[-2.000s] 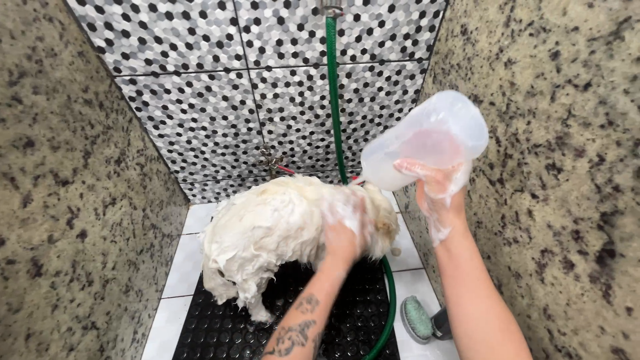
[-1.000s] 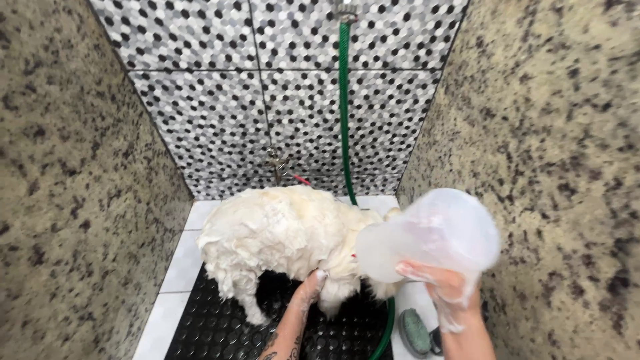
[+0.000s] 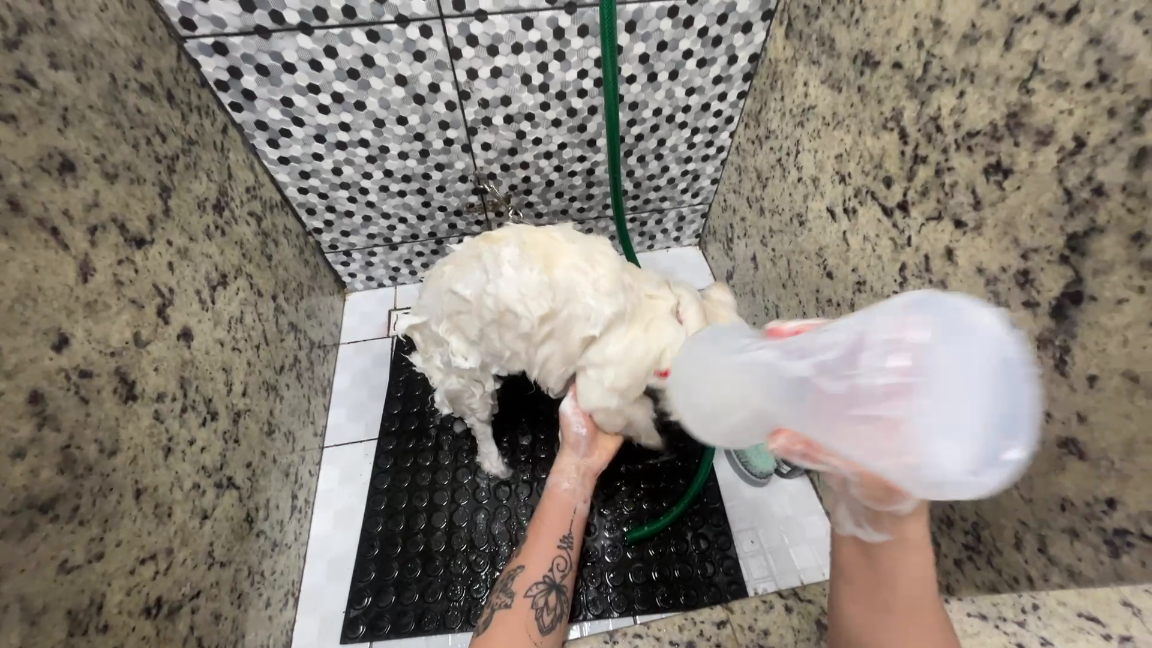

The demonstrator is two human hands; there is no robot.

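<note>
A white, long-haired dog [image 3: 531, 306], wet and lathered, stands on a black rubber mat [image 3: 432, 540], facing right. My left hand [image 3: 585, 432], soapy at the wrist, reaches under the dog's chest by the front leg; its fingertips are hidden in the fur. In my right hand [image 3: 846, 459] is a translucent plastic bottle [image 3: 936, 396], blurred and tilted, its narrower end toward the dog. The bottle covers part of the dog's head.
A green hose [image 3: 612, 117] hangs down the tiled back wall and curves over the mat. Low on that wall is a metal tap [image 3: 495, 198]. A green-bristled brush [image 3: 756, 461] lies on the white floor. Granite walls [image 3: 900, 153] flank both sides, with a granite ledge [image 3: 1044, 621] in front.
My left hand has gone from the dog's shoulder down to under its chest. My right hand has lowered the bottle to beside the dog's head.
</note>
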